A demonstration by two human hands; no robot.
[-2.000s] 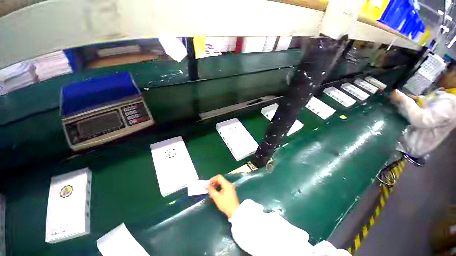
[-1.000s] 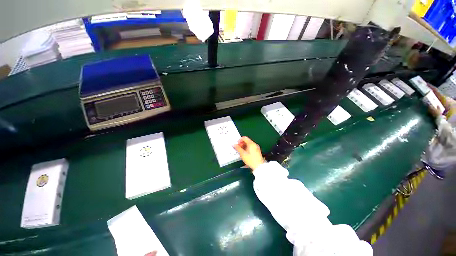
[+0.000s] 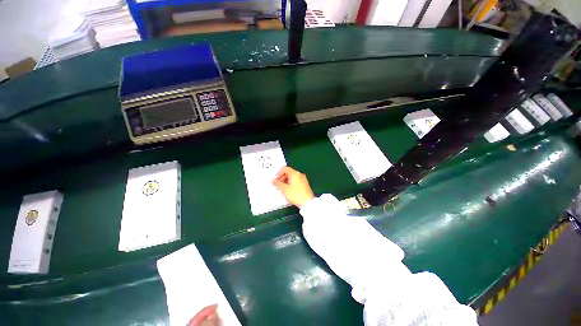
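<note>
My right hand (image 3: 294, 187) is over the lower right part of a white product box (image 3: 262, 181) with a round emblem, thumb and fingertips pinched together. Whether a small sticker is between the fingertips cannot be seen. Narrow white sheets (image 3: 194, 283) stand out at the bottom, over the near edge of the green line. My left hand (image 3: 205, 316) shows only as fingertips on these sheets, cut off by the lower edge. More white boxes lie to the left (image 3: 151, 213) and right (image 3: 358, 153).
A digital scale (image 3: 175, 95) stands behind the green conveyor belt (image 3: 213, 204). A dark speckled post (image 3: 471, 114) slants across the right side. A shiny green worktop (image 3: 446, 204) runs along the near side. Paper stacks (image 3: 111, 24) lie at the back left.
The boxes have shifted left in view, with the box under my right hand now further left. My right hand has moved slightly left and down. The neighbouring worker has mostly left the view.
</note>
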